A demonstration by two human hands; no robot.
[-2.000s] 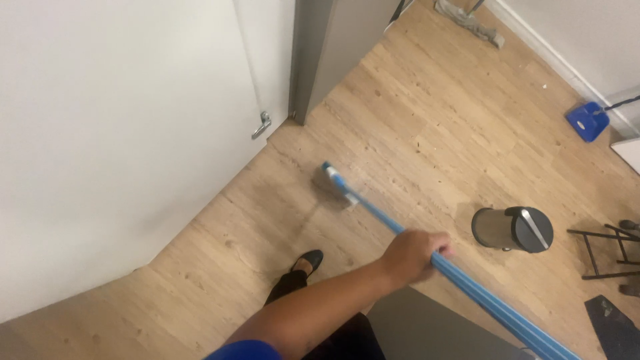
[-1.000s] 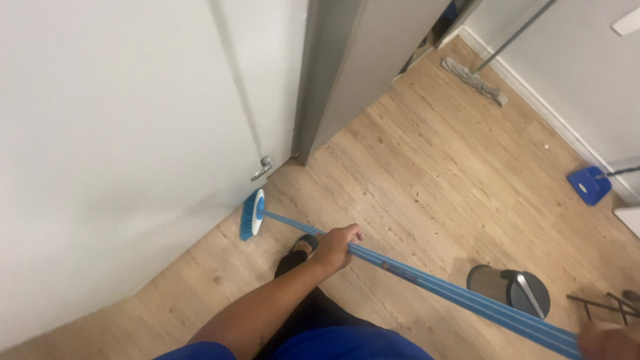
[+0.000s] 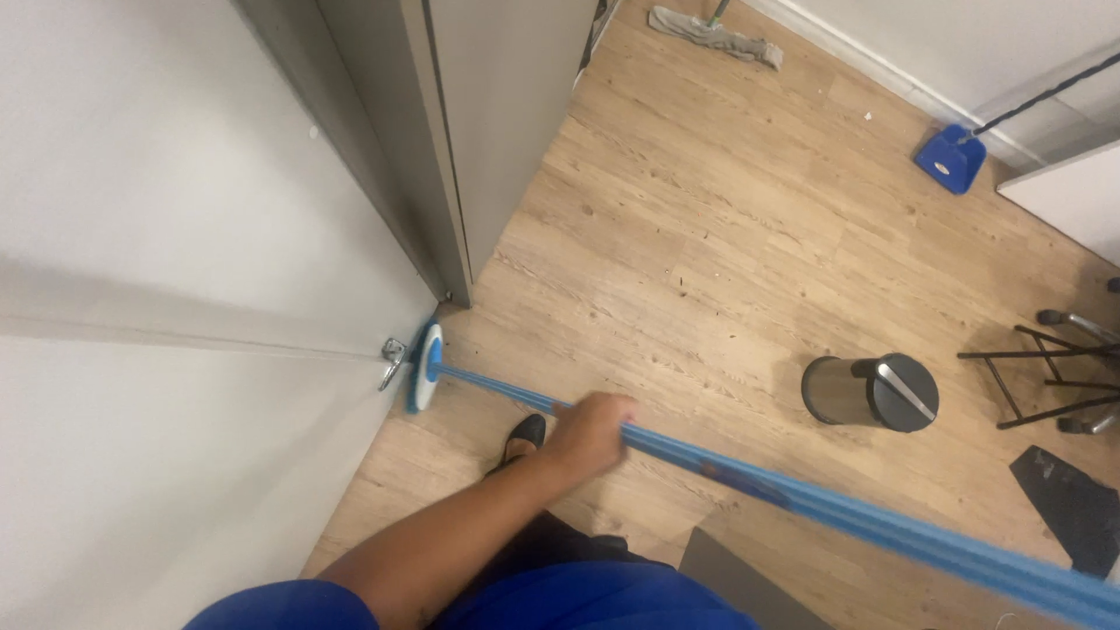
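Observation:
My left hand (image 3: 598, 437) is closed around the blue handle (image 3: 840, 499) of a broom, well below the handle's upper part, which runs out at the lower right. The broom's white and blue head (image 3: 427, 367), with blue bristles, stands on edge along the foot of the white wall, beside a small metal fitting (image 3: 394, 363) and near the grey frame's corner. My right hand is out of view. Small dark bits of debris (image 3: 682, 282) lie on the wood-look floor to the right of the broom head.
A metal pedal bin (image 3: 840, 391) with a dark lid stands at right, near black metal legs (image 3: 1006, 394) and a dark mat (image 3: 1067, 507). A blue dustpan (image 3: 952, 159) and a grey flat mop (image 3: 713, 37) are by the far wall. A grey panel (image 3: 516, 114) rises upper left.
The broom head has moved from the open floor to the wall's foot, then along it toward the grey frame. A hand seen at the right edge one second ago is out of view.

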